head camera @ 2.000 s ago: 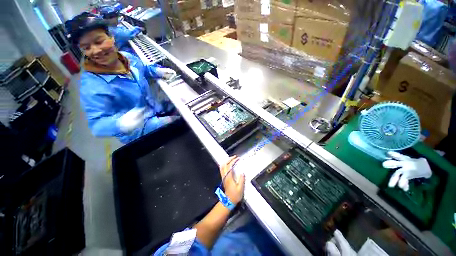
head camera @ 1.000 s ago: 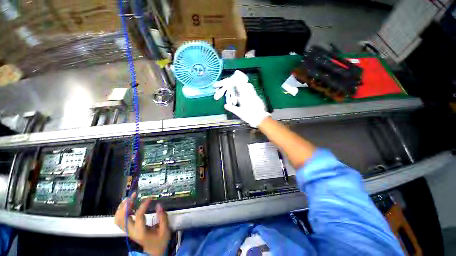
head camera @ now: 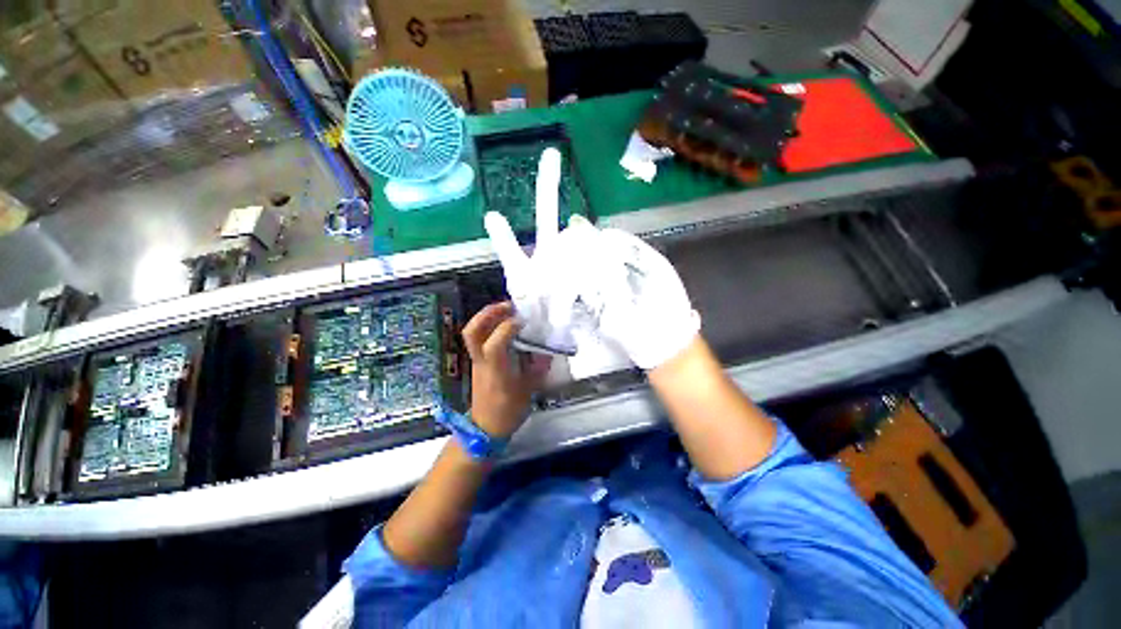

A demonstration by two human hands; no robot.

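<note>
My left hand (head camera: 498,375), bare with a blue wrist strap, has its fingers curled at the lower edge of a loose white glove (head camera: 547,203). A thin dark edge shows by its fingertips; I cannot tell what it is. My right hand (head camera: 639,301), in a white glove, grips the loose glove, two of whose fingers stick up. White on white makes the border hard to see. Both hands are above the conveyor. White paper (head camera: 599,359) shows partly below them. A circuit board (head camera: 375,365) lies in a black carrier left of my hands.
Another board (head camera: 133,409) lies further left on the conveyor (head camera: 787,356). Behind it, the green mat (head camera: 615,141) holds a blue fan (head camera: 406,133), a board in a black tray (head camera: 523,178), a dark fixture (head camera: 719,121) and a red sheet (head camera: 848,123). An orange plate (head camera: 928,498) sits in a bin at lower right.
My right hand has come back from beside the fan with the loose glove. My left hand has risen from the conveyor's front rail to meet it.
</note>
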